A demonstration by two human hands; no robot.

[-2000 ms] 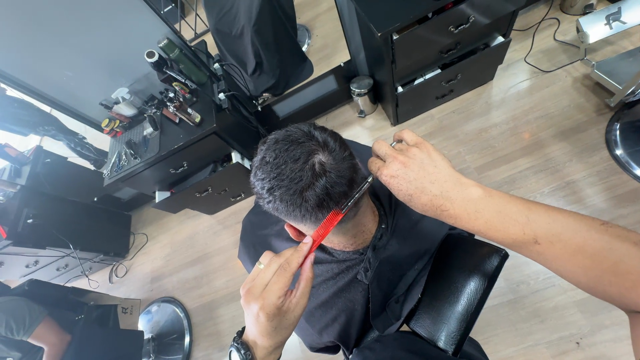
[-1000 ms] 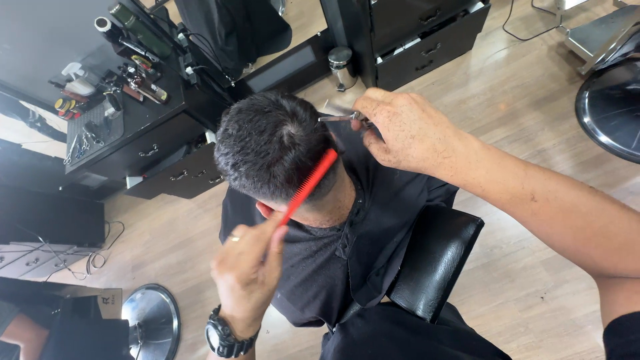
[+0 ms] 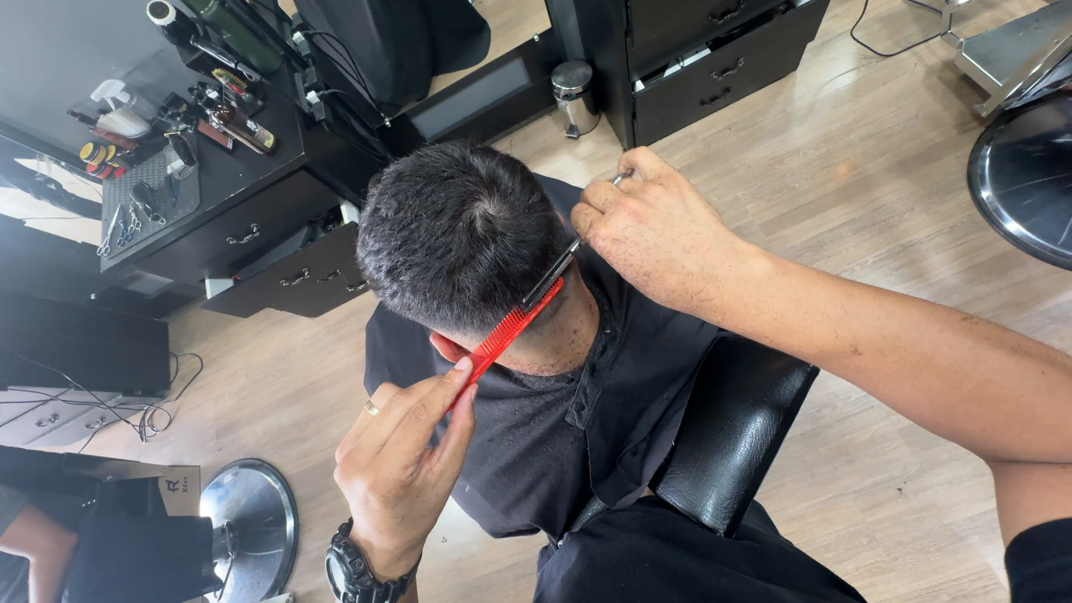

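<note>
My left hand (image 3: 406, 461), with a ring and a black wristwatch (image 3: 356, 569), pinches the near end of a red comb (image 3: 507, 332). The comb slants up to the right against the back of a seated person's short dark hair (image 3: 456, 230). My right hand (image 3: 653, 226) holds haircutting scissors (image 3: 553, 275) by the finger rings; their blades lie along the comb's teeth at the lower right of the head. The blades look nearly together. A black cape (image 3: 519, 452) covers the person's shoulders. Part of the scissor handles is hidden by my right fingers.
A black padded armrest (image 3: 733, 427) stands at the cape's right. Upper left, a black station (image 3: 243, 201) holds bottles, clippers and several scissors (image 3: 126, 222), with an open drawer (image 3: 293, 276) below. A metal bin (image 3: 575, 96), round chair bases (image 3: 251, 528) and loose cables (image 3: 151, 419) are around. Another person's arm (image 3: 38, 536) shows lower left.
A second ago the scissors were above the comb's tip, off to the right; now they lie along the comb. The comb has stayed against the back of the head.
</note>
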